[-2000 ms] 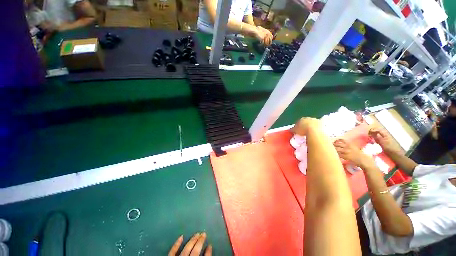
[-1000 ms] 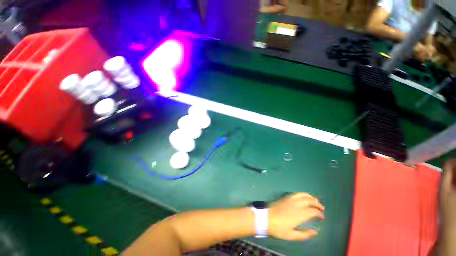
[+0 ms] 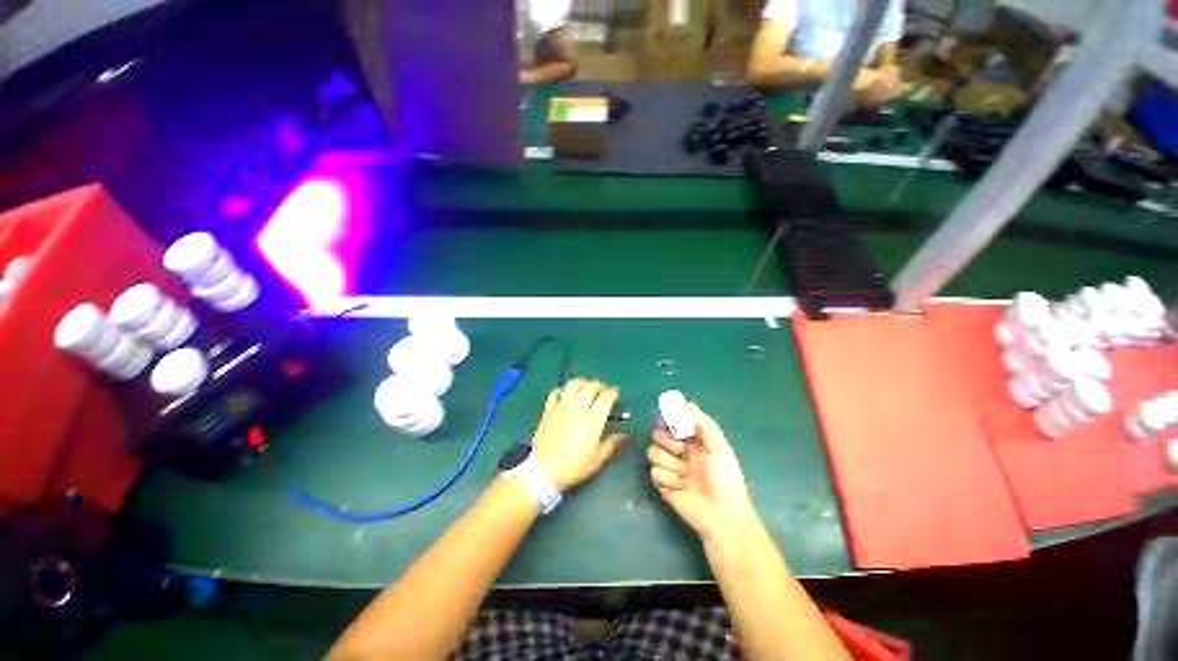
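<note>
My right hand [image 3: 698, 475] holds a small white round case [image 3: 676, 413] between thumb and fingers, above the green bench. My left hand [image 3: 575, 433], with a watch at its wrist, is palm down just left of it, over the thin black cable end; whether its fingers grip the cable is hidden. A small tip of that lead shows right of the fingers. The blue cable [image 3: 481, 433] curves across the bench left of my left hand. Closed white cases [image 3: 411, 400] stand in short columns further left.
A black box [image 3: 233, 407] with red lights carries more white cases [image 3: 181, 372]. A red bin [image 3: 65, 233] and purple glow are at left. Red mats [image 3: 898, 439] with white case piles [image 3: 1053, 355] are at right. Black ribbed trays [image 3: 827, 245] stand behind. People work opposite.
The view has swung back to the bench front. My right hand has come from the right with a white case. My left hand has moved over the black cable end.
</note>
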